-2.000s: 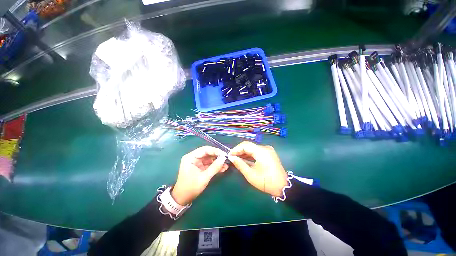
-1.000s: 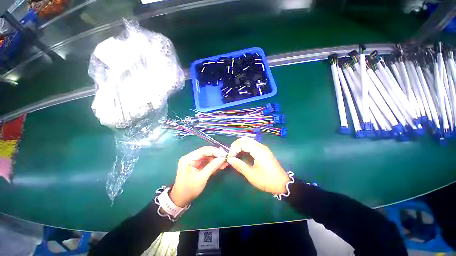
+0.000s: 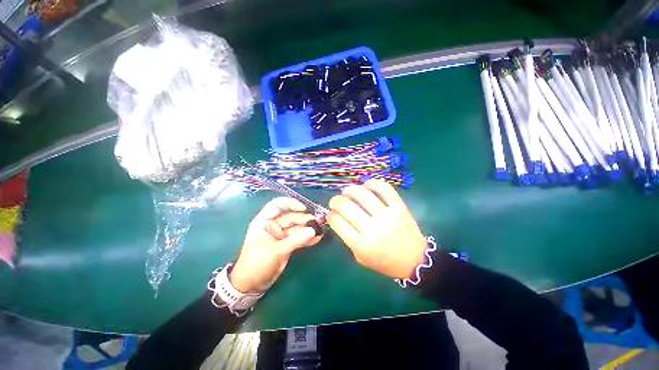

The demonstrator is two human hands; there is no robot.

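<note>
My left hand (image 3: pixel 271 242) pinches a small black connector part (image 3: pixel 314 226) between thumb and fingers. My right hand (image 3: pixel 377 230) is beside it, fingertips closed on thin wire leads (image 3: pixel 296 195) that run up and left to the fanned pile. The fingertips partly hide where wires and black part meet; I cannot tell if they are joined. The pile of multicoloured leads (image 3: pixel 318 168) has blue connectors (image 3: pixel 394 160) at its right end. It lies below the blue bin (image 3: pixel 294 132) of black parts.
A clear bag (image 3: pixel 177 108) of white sleeves lies at left, its tail trailing forward. Finished white harnesses (image 3: pixel 549 123) with black tops and blue bottoms lie in a row at right. A small blue piece (image 3: pixel 460 256) shows beside my right wrist. A metal rail (image 3: pixel 441 63) runs behind.
The whole view has shifted slightly. My left fingers have tilted and now show the black part. My right hand has turned, its fingers flatter over the wires.
</note>
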